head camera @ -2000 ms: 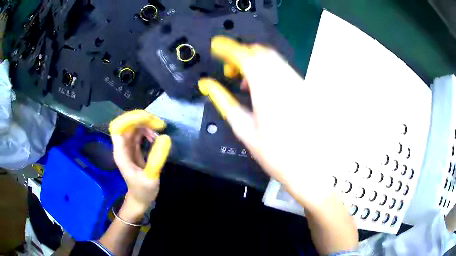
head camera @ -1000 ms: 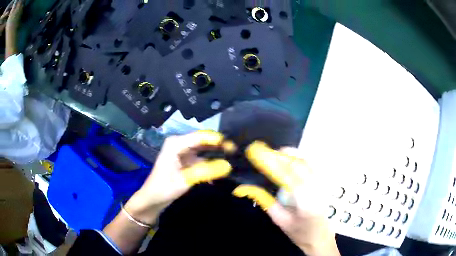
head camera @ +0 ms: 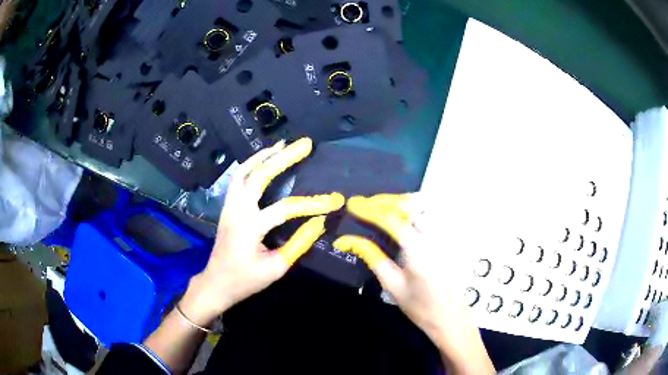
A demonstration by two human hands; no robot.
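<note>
A black insert card (head camera: 333, 258) with small white printed icons lies at the bench's near edge under my fingertips. My left hand (head camera: 267, 212), with yellow finger cots, is on the card's left side, its thumb and a finger meeting near the card's middle. My right hand (head camera: 388, 234), also with yellow cots, is on the right side, fingertips close to the left ones. The fingertips hide the card's centre; I cannot tell if a ring part is between them. A white parts tray (head camera: 527, 146) lies right of my right hand, with ring parts in its near rows.
Finished cards with gold rings (head camera: 339, 83) lie overlapping ahead and to the left. Stacked white trays (head camera: 644, 220) stand at the far right. A blue stool (head camera: 110, 286) is below the bench edge at the left. A clear plastic bag (head camera: 36, 190) hangs at the left edge.
Another ringed card now lies on the near right of the heap, and my right hand has come back from there. Both hands have met over a card at the near edge.
</note>
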